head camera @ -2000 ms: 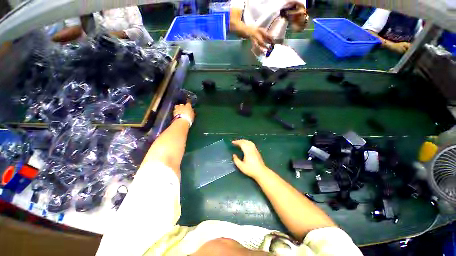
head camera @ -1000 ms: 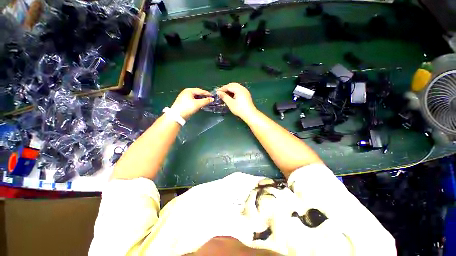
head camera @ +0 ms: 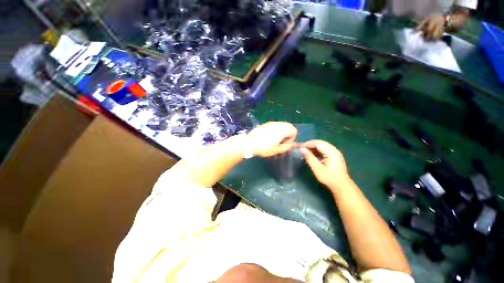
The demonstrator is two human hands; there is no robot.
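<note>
My left hand (head camera: 274,139) and my right hand (head camera: 326,161) meet over the near part of the green surface (head camera: 265,185). Their fingertips pinch the top of a clear plastic bag (head camera: 285,166) that hangs below my left hand. The bag is blurred and I cannot tell what is inside it. Another clear bag or sheet (head camera: 305,131) lies flat just behind my fingers. Loose black adapters (head camera: 432,184), some with pale grey faces, lie in a pile at the right.
Bagged adapters (head camera: 193,83) are heaped at the left, around a tan-edged tray (head camera: 243,77) with a shiny roller (head camera: 279,58) beside it. Scattered black pieces (head camera: 387,84) lie on the conveyor. A cardboard box (head camera: 94,188) stands lower left. Another person's hand (head camera: 434,25) rests on white sheets (head camera: 428,51).
The view has turned left, showing more of the heap and the cardboard box. My hands, before close together at a small dark item, now hold a clear bag by its top.
</note>
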